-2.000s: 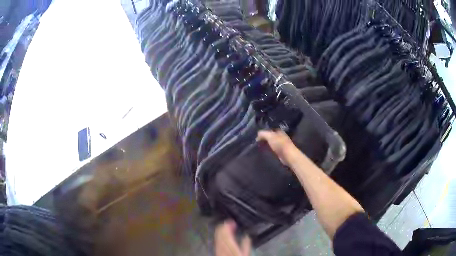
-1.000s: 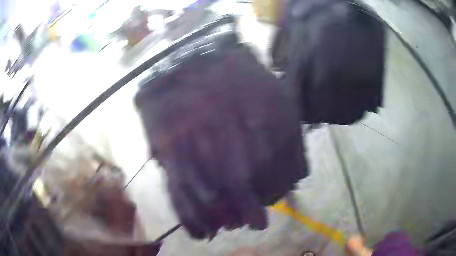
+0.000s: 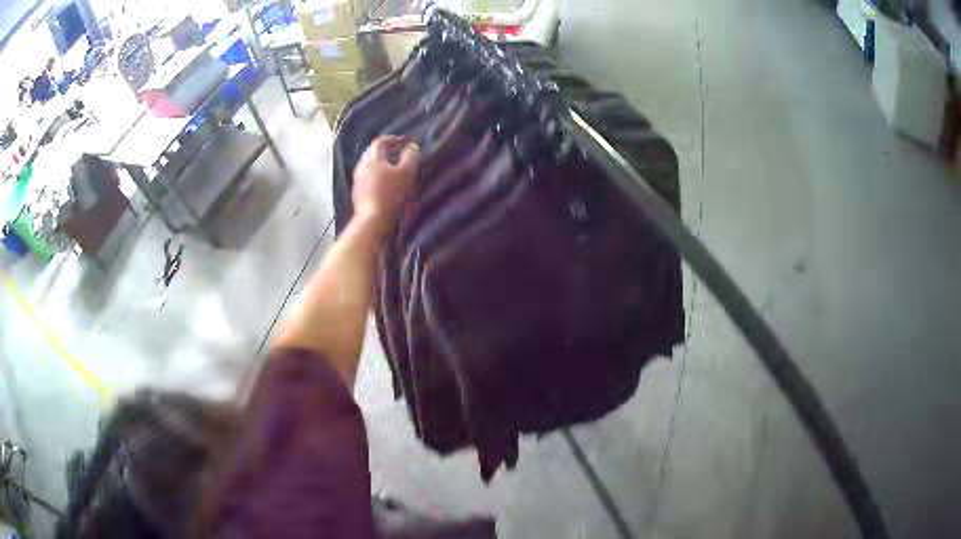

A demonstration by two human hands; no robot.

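Observation:
Dark garments [image 3: 548, 305] hang close together on a rail in the middle of the view. The front one faces me, with a small pale label [image 3: 577, 208] inside its dark neck opening. Metal hanger hooks [image 3: 495, 79] crowd the bar above the necks. My left hand [image 3: 388, 177] reaches in from the lower left to the left shoulders of the garments. Its fingers are partly curled there; whether they grip cloth is unclear. My right hand is out of the picture.
The grey hanging bar [image 3: 738, 305] curves from the garments to the lower right. Worktables [image 3: 200, 168] with clutter stand at the upper left, cardboard boxes [image 3: 329, 58] behind the rail. A yellow line [image 3: 58, 342] crosses the floor at left. A white cabinet [image 3: 908, 84] stands at upper right.
The view has swung from the white table and packed racks to a smaller garment group on another rail. My left hand is now at these garments' shoulders; my right hand is no longer seen.

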